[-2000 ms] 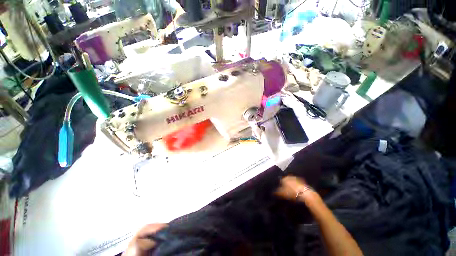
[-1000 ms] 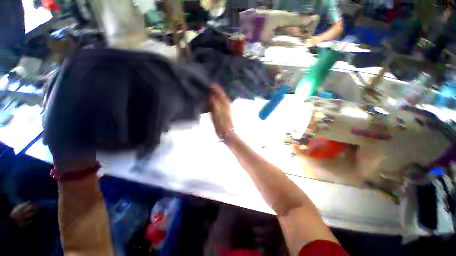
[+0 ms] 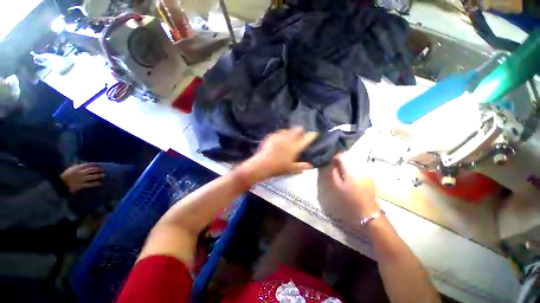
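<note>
A bunched dark garment piece [image 3: 308, 77] lies on the white table [image 3: 290, 201], left of the sewing machine head [image 3: 468, 139]. A small white label [image 3: 342, 127] shows near its front edge. My left hand [image 3: 281, 155] is at the front edge, with cloth between its fingers and thumb; the fingertips are blurred. My right hand [image 3: 353, 180], with a bracelet at the wrist, is just to the right, fingertips by the cloth's edge. Whether they hold cloth is unclear.
A blue lamp [image 3: 435, 97] and green tube [image 3: 509, 71] stand above the machine. A red pad [image 3: 465, 186] is under its arm. A blue crate [image 3: 127, 222] is below the table's front edge. Another person's hand [image 3: 83, 176] is at left; another machine [image 3: 145, 50] stands behind.
The view has swung left from the machine. The garment, lifted between both hands one second ago, now lies on the table, and both hands have come close together at its front edge.
</note>
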